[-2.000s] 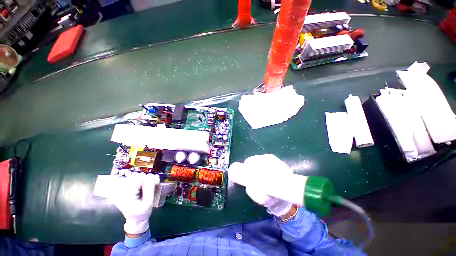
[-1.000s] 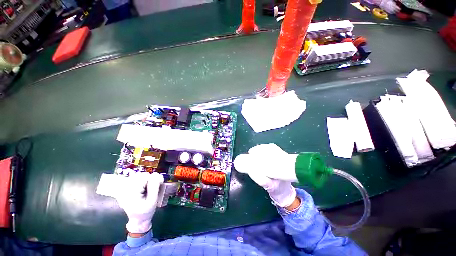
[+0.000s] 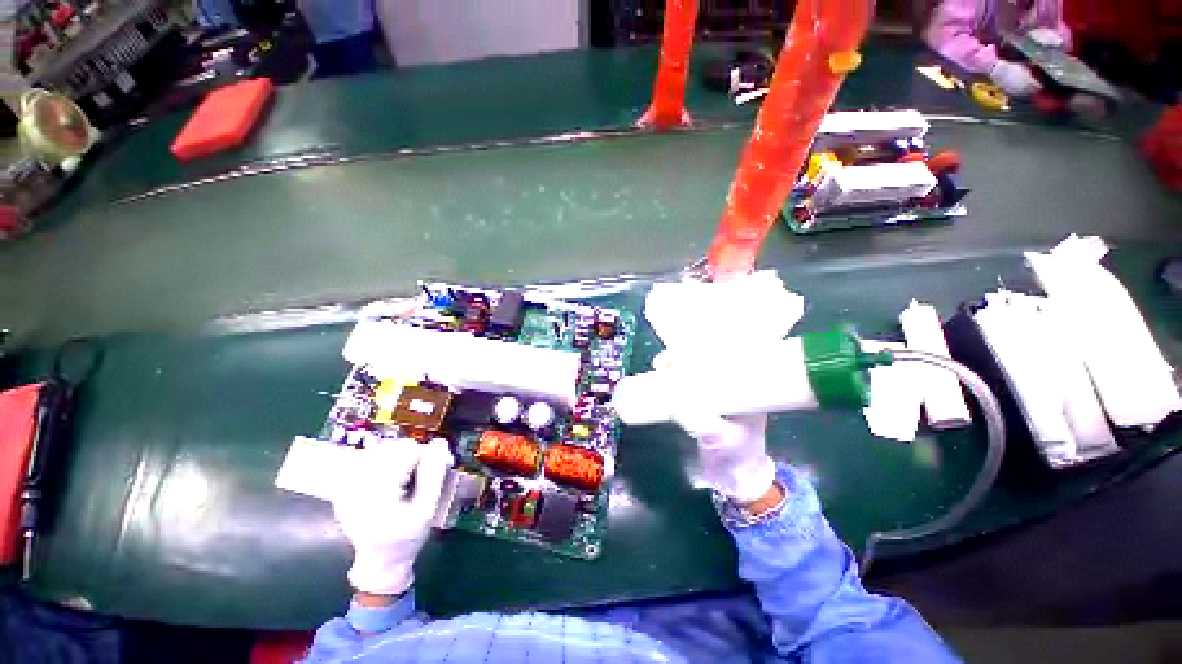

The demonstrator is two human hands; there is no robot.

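Observation:
A power supply board (image 3: 603, 376) lies flat in front of me, with a long pale heat sink (image 3: 460, 359), orange chokes (image 3: 509, 451) and two round-topped capacitors (image 3: 524, 414). My left hand (image 3: 389, 509), in a white glove, is closed on the shorter heat sink (image 3: 309, 468) at the board's near left edge. My right hand (image 3: 732, 435), also gloved, holds the white glue syringe (image 3: 765, 376) level at the board's right side. Its green cap (image 3: 836, 367) and clear hose (image 3: 992, 441) point right. The tip's contact with the board cannot be made out.
White paper (image 3: 723, 305) lies at the foot of an orange post (image 3: 778, 156), behind the syringe. Another board (image 3: 875, 195) is at back right. Spare white tubes (image 3: 936, 389) and a black box (image 3: 998, 389) piled with white items are right. A person's gloved hands (image 3: 1018, 78) are far right.
The syringe has moved up and turned nearly level, now overlapping the white paper. The whole view has shifted, so the bench things sit lower and further right. My left hand remains on the heat sink.

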